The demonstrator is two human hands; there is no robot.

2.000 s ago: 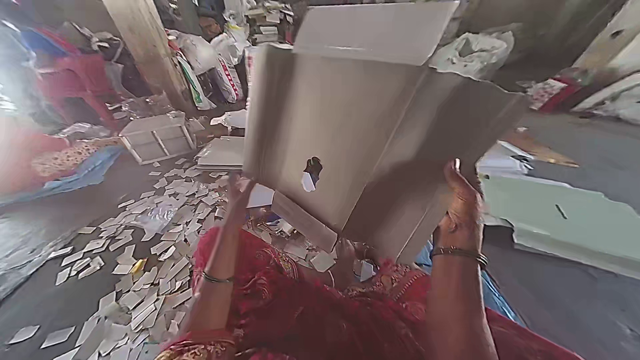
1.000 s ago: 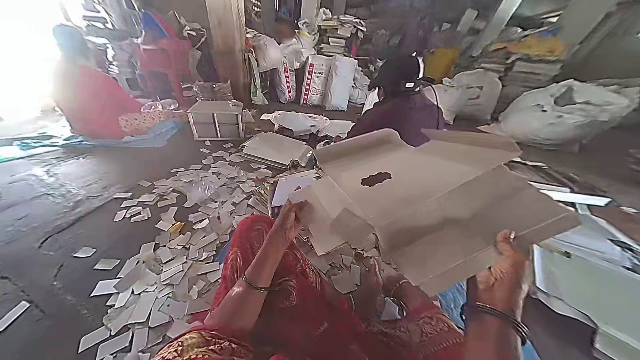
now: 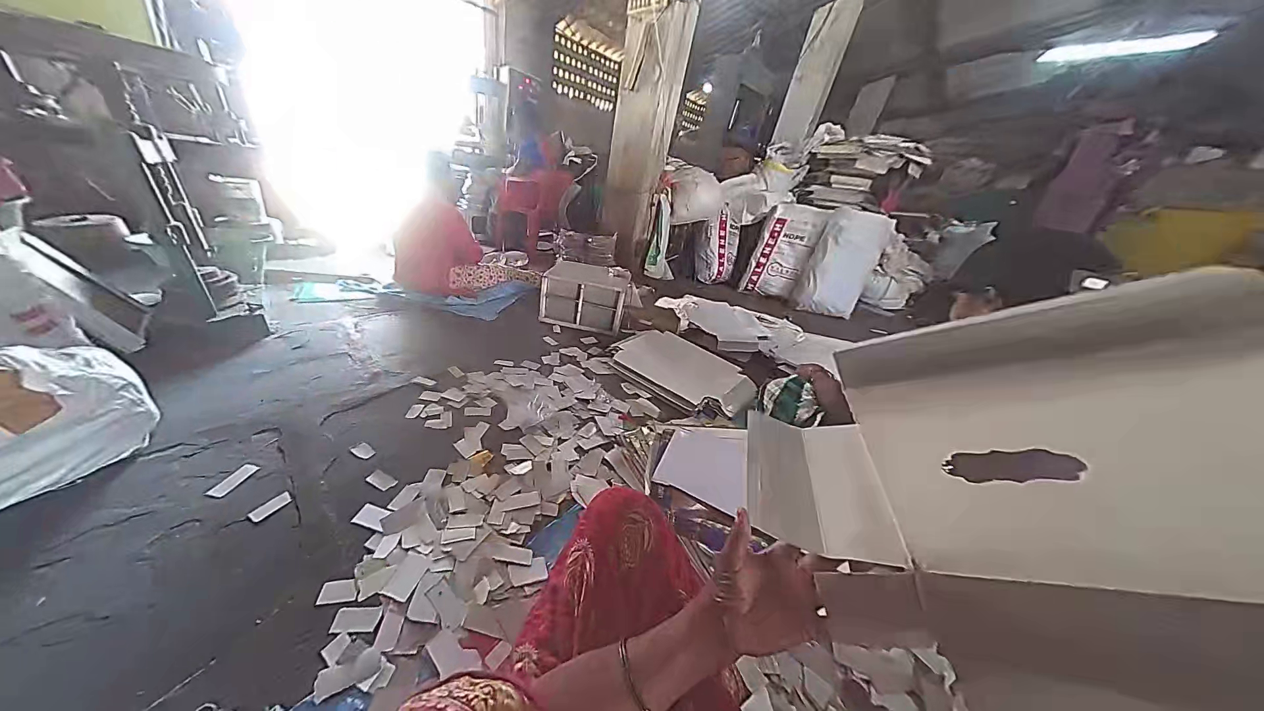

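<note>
A large cardboard sheet (image 3: 1047, 533) with folded flaps and a ragged oval hole fills the right side of the head view. At its lower left corner is my left hand (image 3: 770, 597), thumb raised beside a small flap and fingers partly behind the board's edge. A thin bangle circles that wrist. My right hand is out of the picture. Below the sheet and left of my red-clothed knee (image 3: 627, 553) lie many small cut card pieces (image 3: 444, 533).
Stacked card sheets (image 3: 681, 365) and a divided box (image 3: 585, 296) lie ahead on the floor. White sacks (image 3: 839, 259) lean farther back. A person in red (image 3: 434, 242) sits near the bright doorway. A white plastic bag (image 3: 79, 415) is at far left. Another person is partly hidden behind the cardboard.
The view has swung left. The cardboard now stands at the right of the picture, with my left hand still at its edge. My right hand, seen on the board before, has left the view.
</note>
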